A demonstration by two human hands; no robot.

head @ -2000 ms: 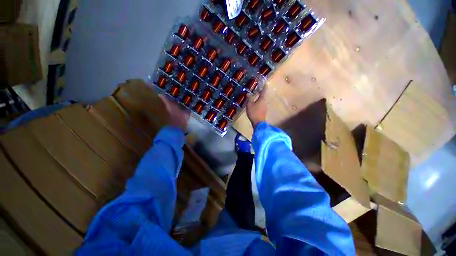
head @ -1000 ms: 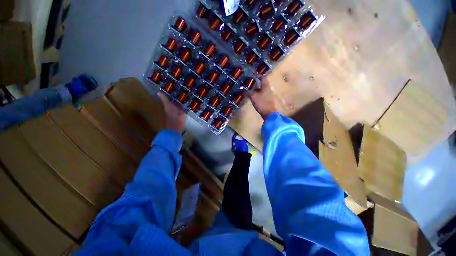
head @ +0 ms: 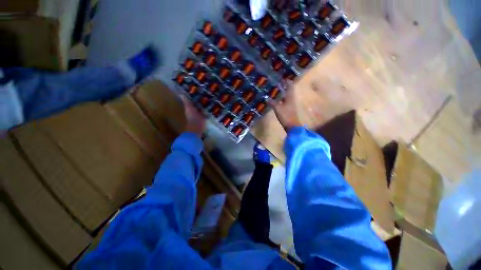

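A clear blister tray (head: 224,79) with rows of red-brown copper coils lies at the top centre, tilted in the view and slightly blurred. My left hand (head: 194,115) holds its near left edge. My right hand (head: 285,109) is at its right corner, fingers at the rim; the fingertips are blurred. A second tray of coils (head: 292,32) lies beside it at the upper right, with a white slip (head: 257,9) on it. I cannot tell whether the held tray rests on something.
A plywood board (head: 380,63) spans the right. An open carton (head: 369,174) with raised flaps stands at the lower right. Stacked brown cartons (head: 68,163) fill the left. Another person's leg and blue shoe (head: 142,64) show beyond them. More boxes (head: 31,42) stand at the far left.
The other person's leg has come in from the left and extends further right. The whole view has shifted slightly. Both my hands stay at the tray, which has barely moved against the other tray.
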